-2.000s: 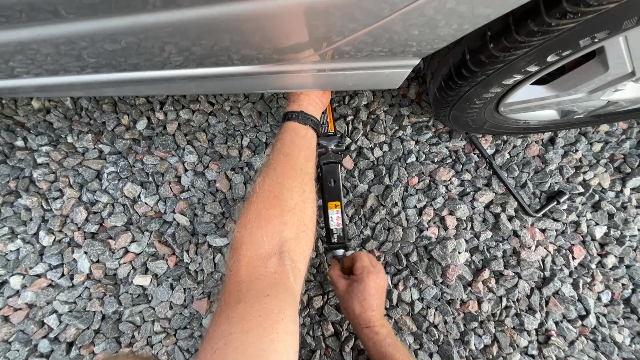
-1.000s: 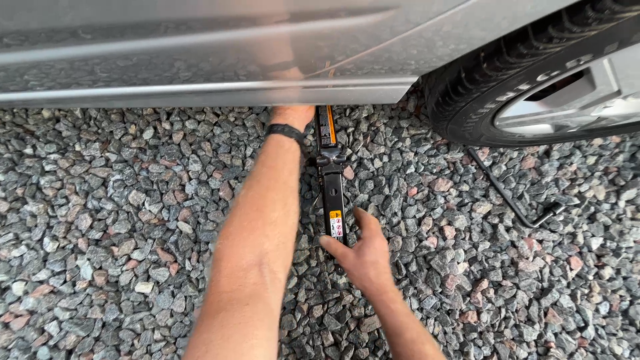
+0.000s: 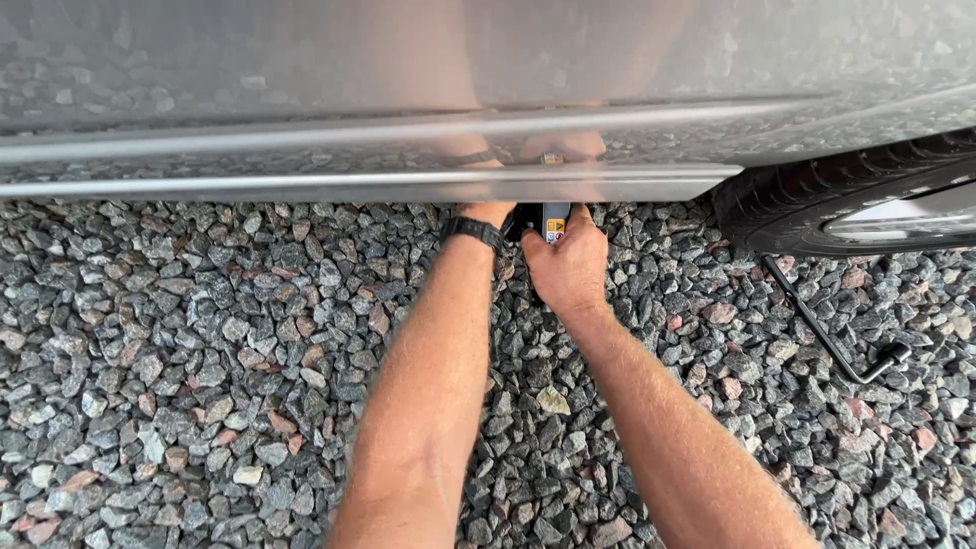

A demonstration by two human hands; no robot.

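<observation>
A black scissor car jack with warning labels lies mostly under the sill of a silver car, only its near end showing. My right hand grips that near end, thumb on the left side and fingers on the right. My left hand, with a black watch on its wrist, reaches under the sill to the left of the jack. Its fingers are hidden by the car, so its hold cannot be seen.
The car's tyre stands at the right. On the gravel below it lies a black L-shaped wheel wrench. The silver door panel spans the top and mirrors both arms.
The jack has gone farther under the car. My right hand has moved from the jack's near end, let go of it, and taken hold again close to the sill. The view has shifted.
</observation>
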